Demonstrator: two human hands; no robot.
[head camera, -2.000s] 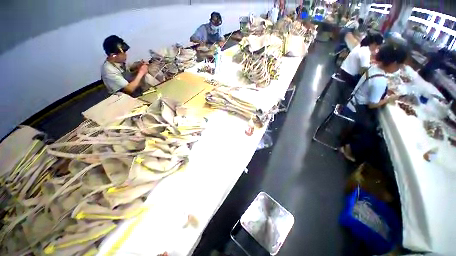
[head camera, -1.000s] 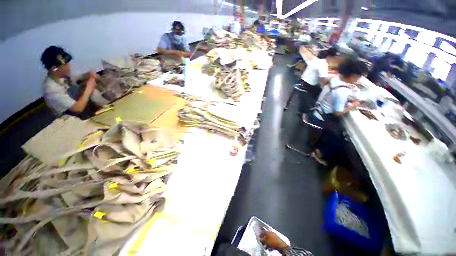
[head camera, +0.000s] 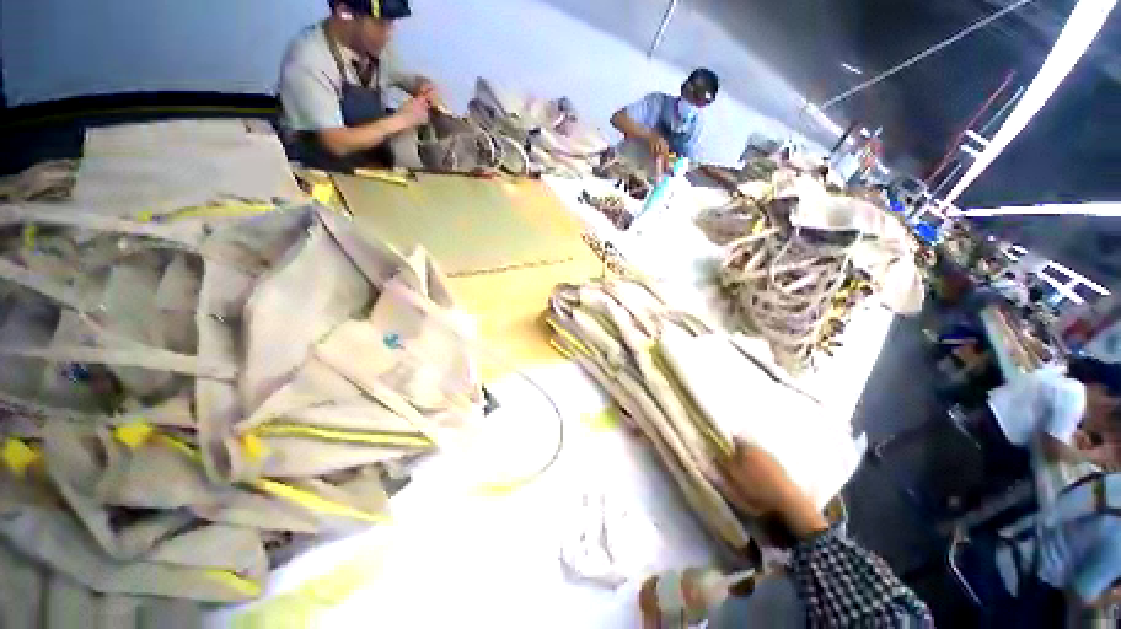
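Note:
A long stack of folded beige bag pieces with yellow edging (head camera: 652, 381) lies slantwise on the white table. My right hand (head camera: 768, 485), in a black-and-white checkered sleeve, reaches in from the lower right and touches the near right side of the stack. The fingers are blurred, so their grip on it cannot be told. My left hand is out of the picture. A large heap of beige bags with yellow tabs (head camera: 332, 332) fills the left side.
Tan-green boards (head camera: 473, 227) lie behind the stack. Another heap of beige bags (head camera: 799, 264) is farther right. Crumpled clear material (head camera: 609, 541) lies on the white table cover (head camera: 492, 565). Two people sit across the table; others are at the right rim beyond the dark aisle.
The view has turned left, tilted and come closer to the table. A hand was low beside the stool one second ago; now my right hand is at the stack of bag pieces.

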